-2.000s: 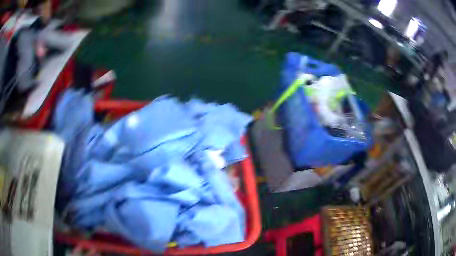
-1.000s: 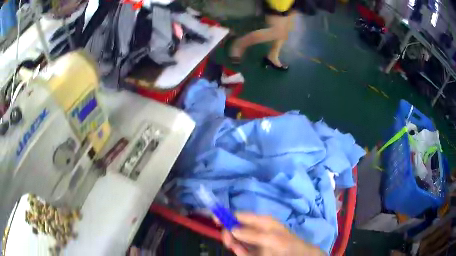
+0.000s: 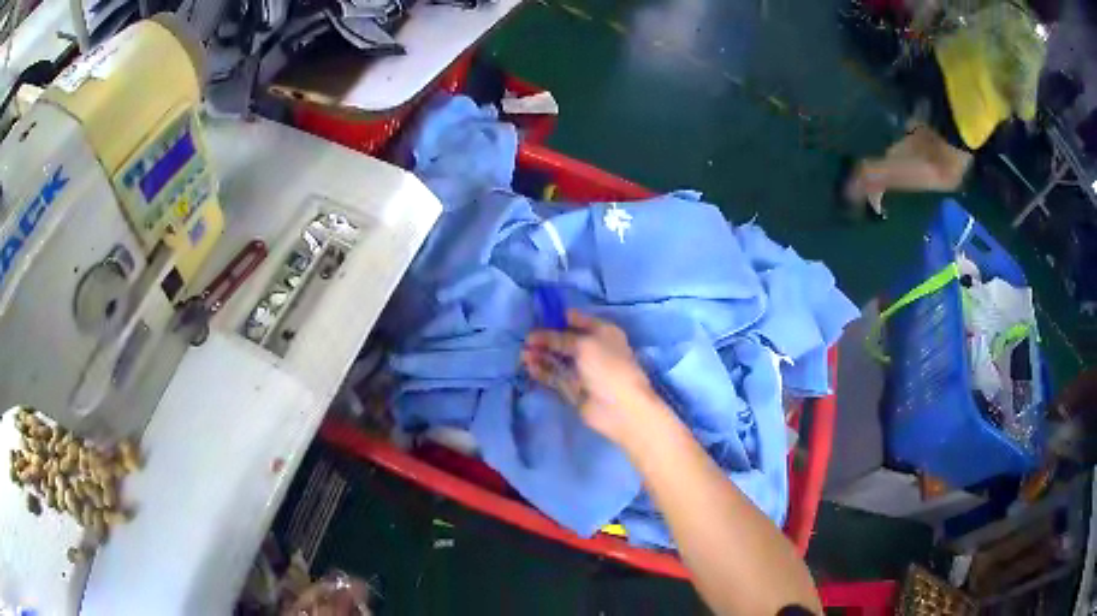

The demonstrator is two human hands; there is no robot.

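My right hand [image 3: 589, 367] reaches in from the lower right over a heap of light blue fabric panels [image 3: 680, 253]. Its fingers are closed around a small, slim blue object [image 3: 552, 306]; what it is cannot be told. The panels fill a red plastic basket [image 3: 819, 463] beside the machine table, and one shows a small white motif. Whether my fingers touch the cloth is unclear. My left hand is not in view.
At left stands a sewing machine [image 3: 48, 229] with a control panel [image 3: 169, 175], a bobbin tray [image 3: 295, 283], a dark red-handled tool [image 3: 229, 279] and peanuts [image 3: 72, 469]. A blue basket [image 3: 932, 385] stands right; a person's leg [image 3: 914, 166] is beyond it.
The view has shifted, bringing the machine and red basket into frame. My right hand has come in with the blue object and moved farther over the heap. The person has moved right.
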